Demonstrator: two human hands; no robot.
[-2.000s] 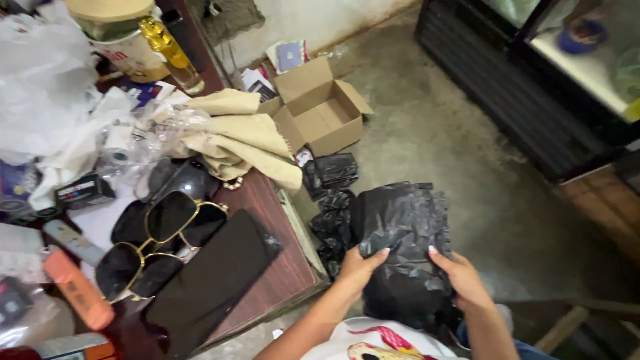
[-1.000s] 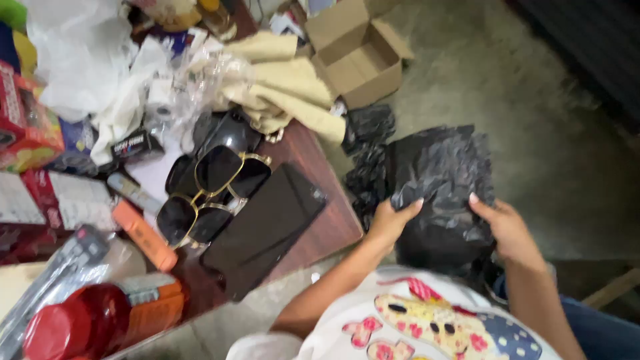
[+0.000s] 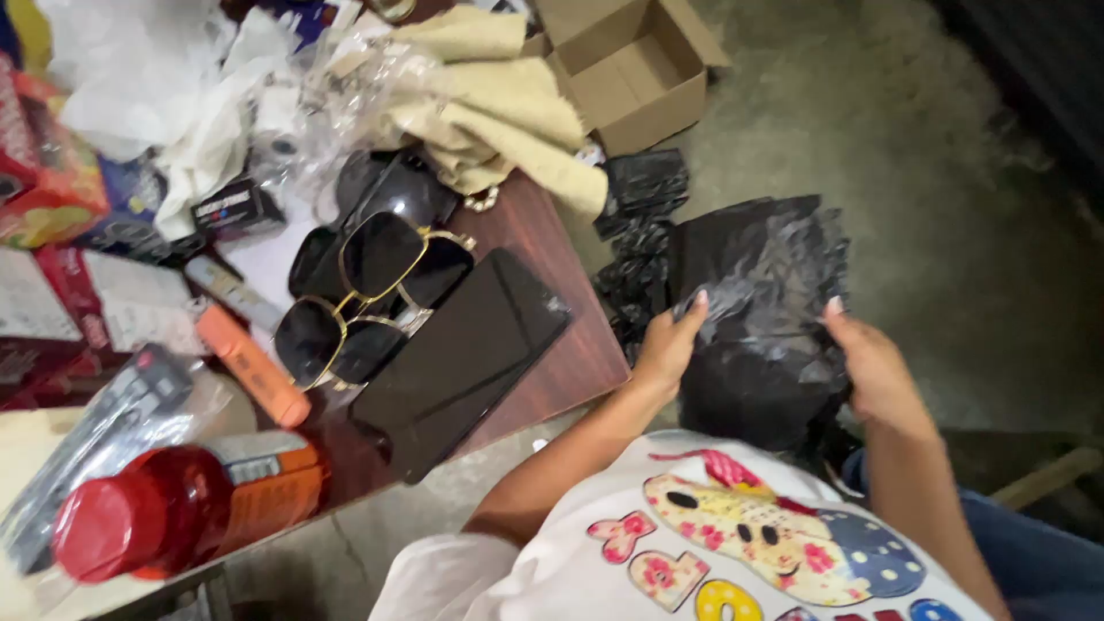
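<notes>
A flat stack of black plastic bags (image 3: pixel 759 276) lies between my two hands, over my lap. My left hand (image 3: pixel 673 345) grips its left edge, thumb on top. On the right edge, my right hand (image 3: pixel 875 362) holds it the same way, with the thumb on top and the fingers hidden underneath. More crumpled black plastic bags (image 3: pixel 642 190) lie just left of the stack, beyond the table corner.
The wooden table (image 3: pixel 561 379) at left holds a dark smartphone (image 3: pixel 466 362), sunglasses (image 3: pixel 371 293), an orange highlighter (image 3: pixel 250 362), a red-capped bottle (image 3: pixel 190 500) and beige cloth (image 3: pixel 500 112). An open cardboard box (image 3: pixel 638 78) stands beyond the table's far corner.
The view has shifted toward the table. Both hands stay on the sides of the black plastic stack throughout.
</notes>
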